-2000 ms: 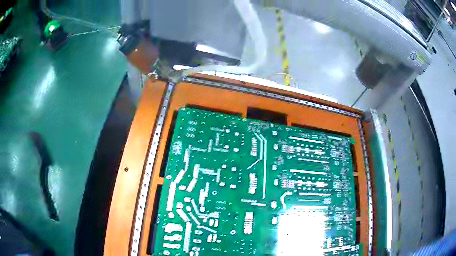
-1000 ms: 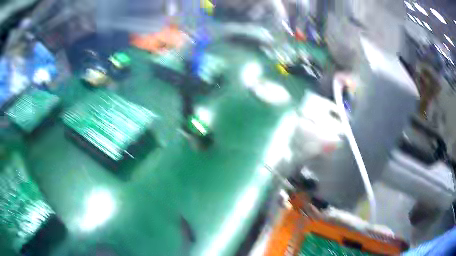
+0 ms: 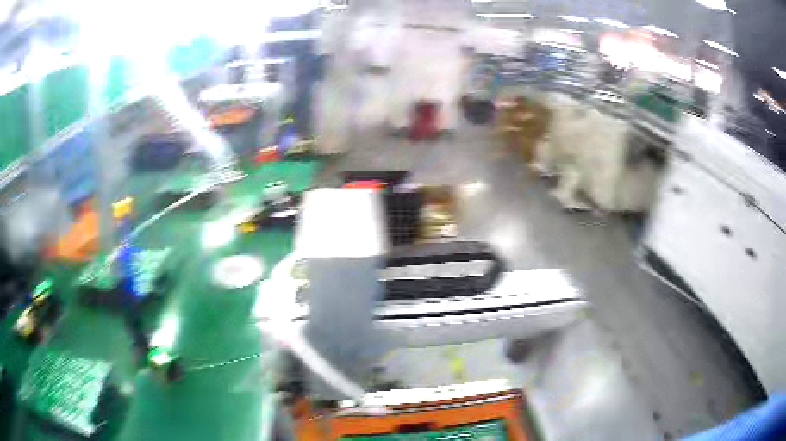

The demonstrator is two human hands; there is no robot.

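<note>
No hand is in view; only a blue sleeve (image 3: 732, 426) shows at the lower right corner. The frame is blurred. The orange fixture (image 3: 371, 425) is cut off by the bottom edge, with a strip of green circuit board (image 3: 470, 433) inside it. The tall grey-white machine head (image 3: 343, 284) stands behind it on a silvery beam (image 3: 483, 303). A thin white hose (image 3: 319, 362) curves down from the head towards the fixture.
The green bench (image 3: 211, 344) runs along the left, with a circuit board (image 3: 65, 388), a thin post with a blue upper part (image 3: 129, 267) and a pale disc (image 3: 238, 271). A black cable chain (image 3: 444, 269) lies behind the head. White cabinets (image 3: 715, 224) line the grey aisle (image 3: 603, 319).
The camera has swung upward and to the right. The fixture and board have dropped to the bottom edge, and the aisle and far room now show. No hand has come into view.
</note>
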